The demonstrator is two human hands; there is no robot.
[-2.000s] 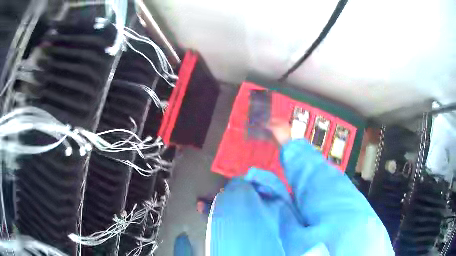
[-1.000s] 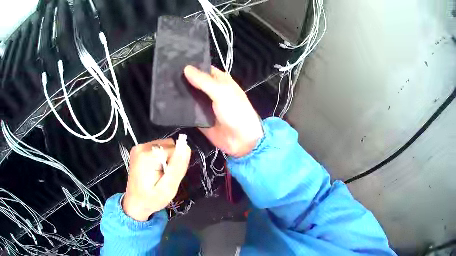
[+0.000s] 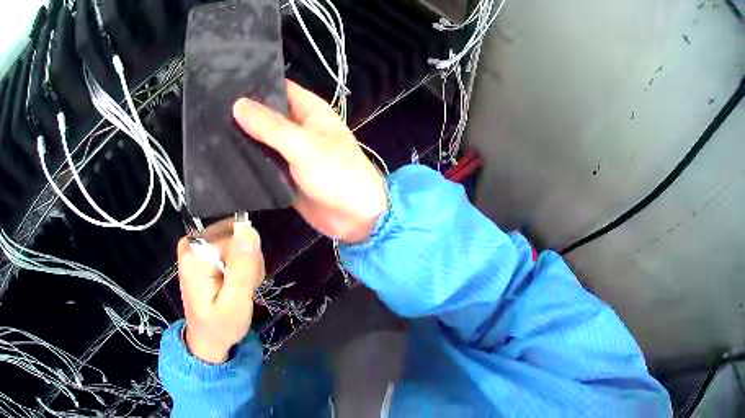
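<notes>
A dark phone [image 3: 233, 61] stands upright at the upper left of centre, its black face towards me. My right hand [image 3: 318, 159] grips it by its right edge, thumb across the black face. My left hand [image 3: 219, 282] is just below the phone, pinching a small white cable plug [image 3: 242, 218] between finger and thumb. The plug points up at the phone's bottom edge, very close to it; whether it is inserted cannot be told. More white cable shows in the left fist.
Rack shelves with black ridged inserts [image 3: 400, 45] fill the left and top. White charging cables [image 3: 147, 135] hang in loops and bunches around my hands. A grey panel with a black cord [image 3: 678, 171] stands at the right. A red edge [image 3: 463, 166] shows behind my right sleeve.
First my right hand was at the red tray; then it held the phone up at the rack. Since then both hands have moved left, and the plug has come up to the phone's bottom edge.
</notes>
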